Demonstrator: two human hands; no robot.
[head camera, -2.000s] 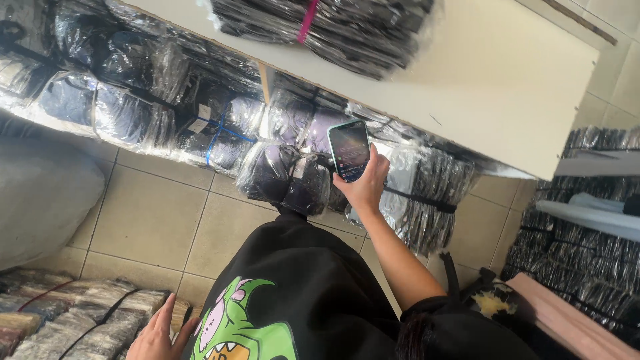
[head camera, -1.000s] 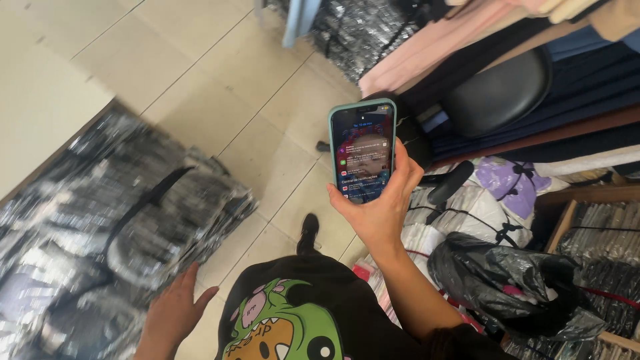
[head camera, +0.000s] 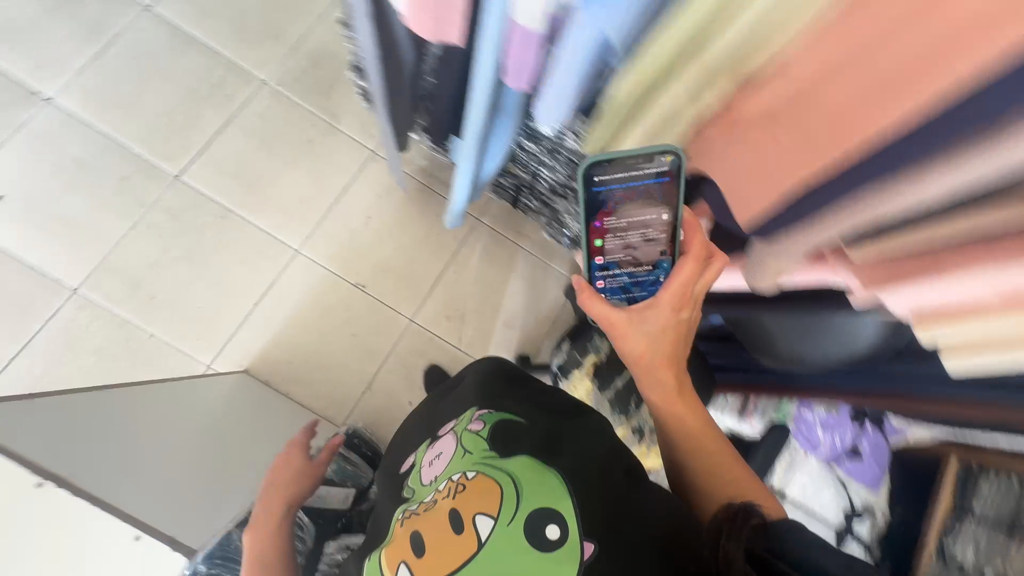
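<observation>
My right hand (head camera: 660, 320) is wrapped around a smartphone (head camera: 632, 232) in a pale green case, its lit screen facing me with lines of writing on it. The thumb lies along the phone's lower left edge. Low at the left, my left hand (head camera: 300, 472) holds nothing, its fingers spread beside a grey panel (head camera: 160, 440) and above plastic-wrapped bundles (head camera: 348, 464). A black shirt with a green cartoon print (head camera: 512, 488) fills the lower middle between the two hands.
Folded fabrics (head camera: 832, 120) in several colours are stacked at the upper right. Light blue cloth (head camera: 480, 120) hangs over the tiled floor (head camera: 320, 200). Purple plastic-wrapped goods (head camera: 840, 440) and a wooden-edged box (head camera: 940, 512) lie at the lower right.
The view has swung strongly, from wrapped bundles by a white table to floor tiles and coloured fabrics. The phone stays in my right hand; my left hand remains empty.
</observation>
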